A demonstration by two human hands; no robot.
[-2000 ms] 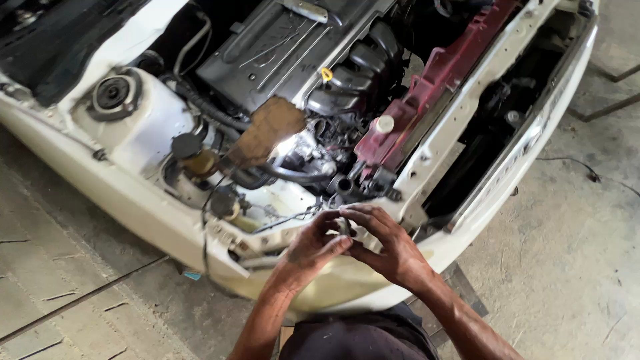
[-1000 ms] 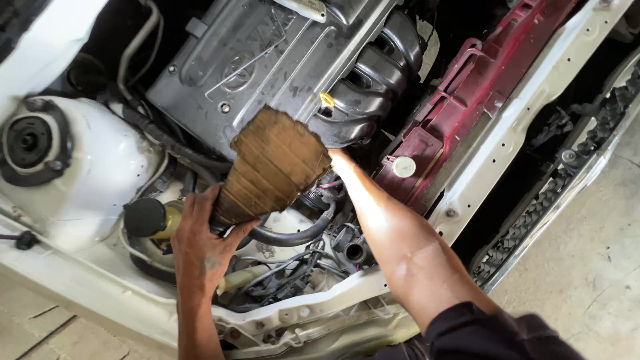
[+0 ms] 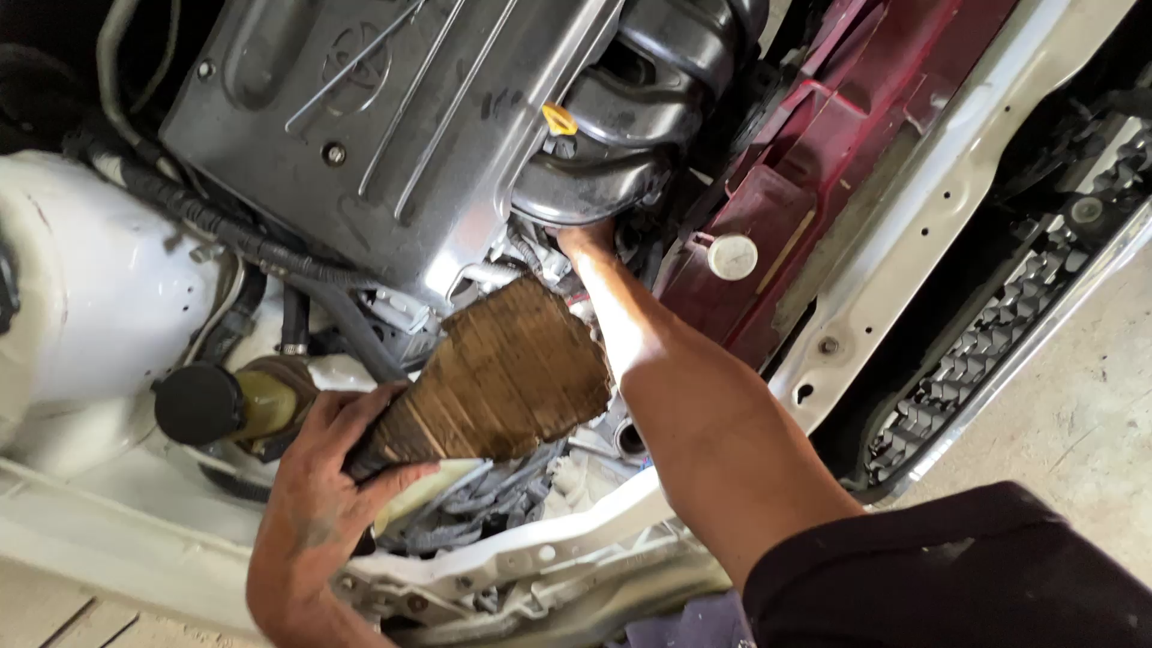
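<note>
My left hand (image 3: 333, 468) grips the narrow end of a worn, brown, ridged piece that looks like cardboard (image 3: 504, 369), held over the engine bay. A bright light falls on my right forearm, which reaches down beside the black intake manifold (image 3: 621, 112). Only the back of my right hand (image 3: 585, 238) shows; its fingers are hidden below the manifold, so what they touch cannot be seen. The grey plastic engine cover (image 3: 360, 117) lies above the brown piece, with a thin metal rod (image 3: 351, 67) on it. A yellow dipstick handle (image 3: 559, 119) stands beside the manifold.
A fluid reservoir with a black cap (image 3: 198, 403) stands left of my left hand. The white strut tower (image 3: 108, 288) is at the left. On the right run a dark red panel with a round pale cap (image 3: 732, 257) and the white front crossmember (image 3: 900, 234). Hoses and wiring lie below the brown piece.
Two seconds ago both hands were together at the car's front edge; now they are apart, my left hand on the brown piece and my right deep beside the manifold. The view has moved closer.
</note>
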